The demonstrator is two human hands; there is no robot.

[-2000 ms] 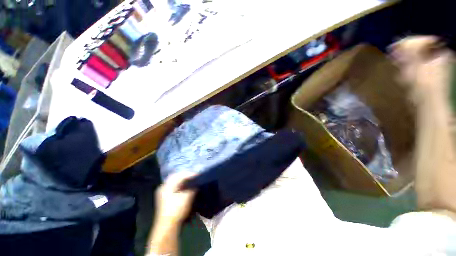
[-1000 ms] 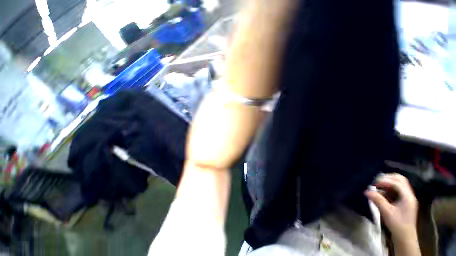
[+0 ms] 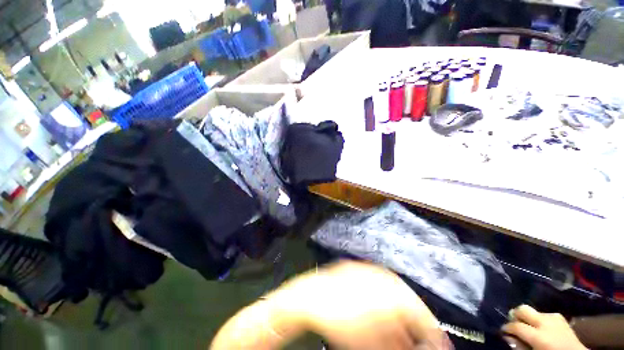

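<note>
A black garment with grey patterned lining (image 3: 438, 256) lies heaped on my lap, below the table edge. A white zigzag edge (image 3: 462, 333) shows between my hands. My right hand (image 3: 540, 329) is at the lower right, its fingers closed on the black cloth at the garment's edge. My left hand (image 3: 362, 307) is large and blurred at the bottom centre, bent over the garment's near part. Its fingertips are blurred and partly cut off by the frame's edge, so its grip cannot be told.
The white table (image 3: 369, 164) holds upright coloured thread cones (image 3: 419, 101), a lying black cone (image 3: 388, 149), a dark dish or bag (image 3: 455, 118), scattered small parts (image 3: 547, 142) and a curved grey strip (image 3: 513, 192). A garment pile (image 3: 185, 198) and grey bins (image 3: 301, 66) are left.
The view has swung back towards the table. My left arm has come down from its raised position, and the black cloth that filled the middle is now low on the lap.
</note>
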